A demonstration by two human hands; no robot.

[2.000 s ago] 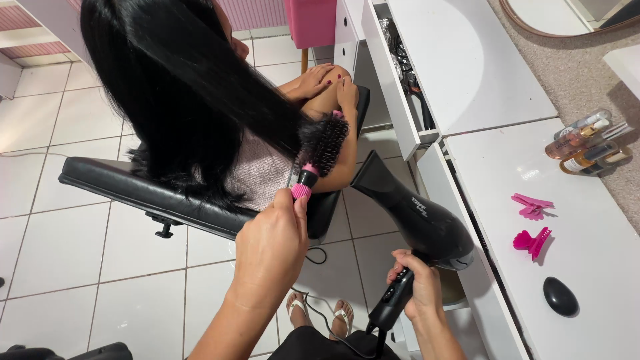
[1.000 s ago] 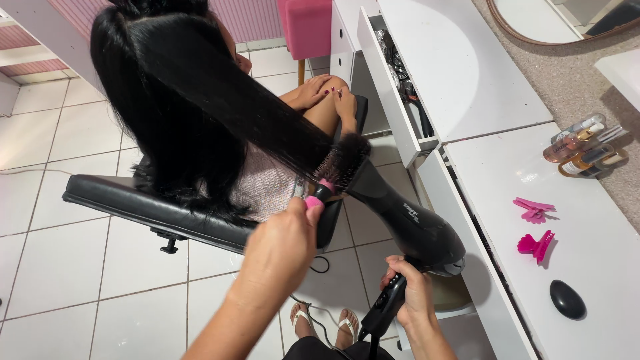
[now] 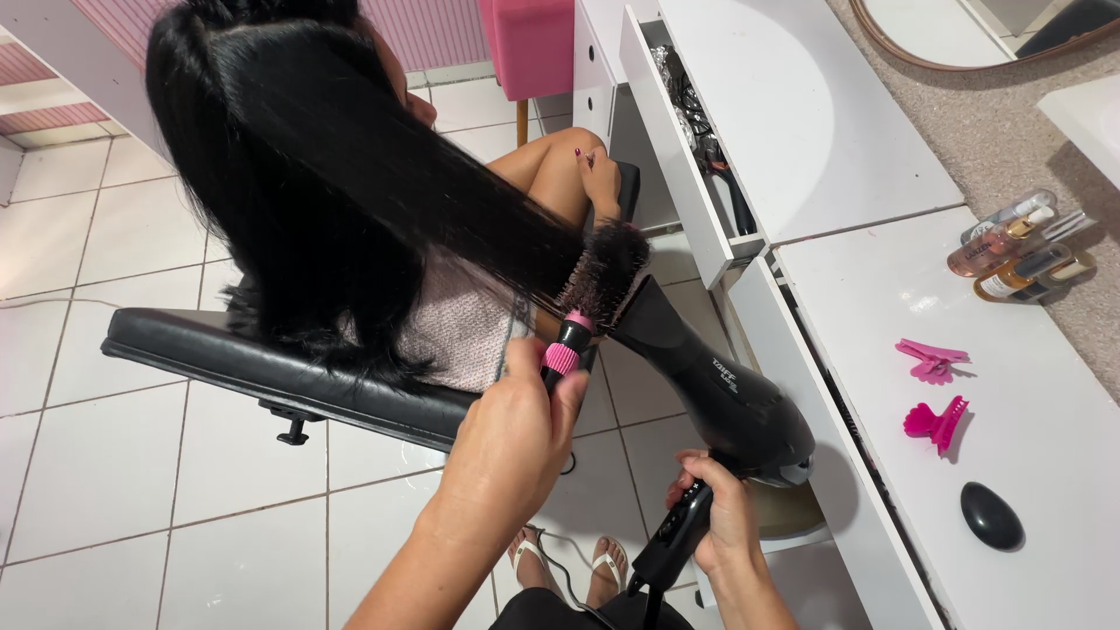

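Note:
My left hand [image 3: 516, 429] grips the black and pink handle of a round hairbrush [image 3: 608, 271]. A long straight section of a seated person's black hair [image 3: 376, 149] is stretched out to the brush, its ends around the bristles. My right hand [image 3: 722, 507] is closed around the handle of a black hair dryer [image 3: 726, 385], whose flat nozzle is right beside the bristles on the right. The rest of the hair hangs down over the person's back and the chair's backrest. A light textured cloth [image 3: 468, 315] shows beside the hair.
The black chair's backrest [image 3: 289, 359] crosses the left half. At the right stands a white counter [image 3: 875, 306] with pink hair clips [image 3: 934, 424], a black oval object [image 3: 991, 516] and several bottles [image 3: 1006, 249]. An open drawer [image 3: 678, 149] juts out beside it. A cord hangs near my feet.
The brush and my left hand have moved right, drawing the hair section out straighter. The dryer's nozzle, apart from the brush two seconds ago, is now close against the bristles.

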